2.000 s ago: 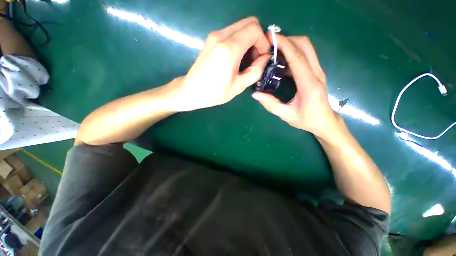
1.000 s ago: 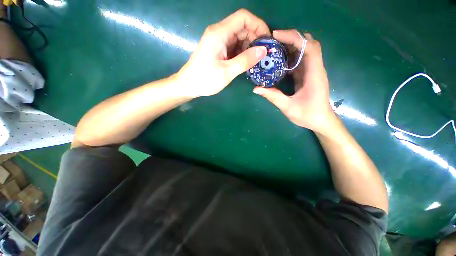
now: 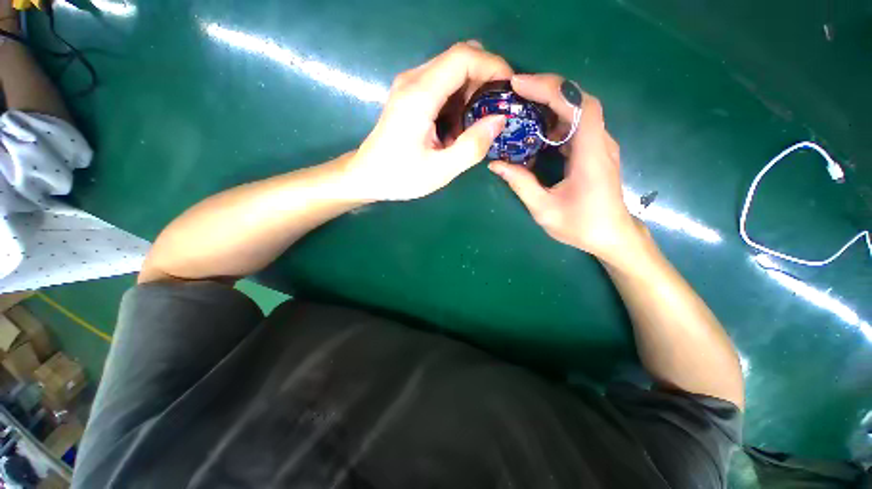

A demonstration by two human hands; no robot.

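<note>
A round blue circuit board (image 3: 521,138) faces up between my hands above the green bench, in a dark round housing mostly hidden by fingers. My left hand (image 3: 425,124) grips its left side, the thumb tip lying on the board's face. My right hand (image 3: 583,181) holds its right side, with fingers at the top edge and the thumb at the lower edge. A thin white lead (image 3: 564,139) loops from the board's right side up to a small dark disc (image 3: 571,93) lying against my right fingers.
A loose white cable (image 3: 748,205) with a small plug curves on the green bench (image 3: 430,267) at right. A small dark bit (image 3: 648,199) lies right of my right wrist. Another person's arm and spotted sleeve (image 3: 43,153) are at left, near black cords. Cardboard boxes (image 3: 59,377) stand lower left.
The unit has turned from edge-on to face up, and since a second ago has tilted slightly. The lead's end now shows a dark disc. My left thumb has shifted down to the board's middle.
</note>
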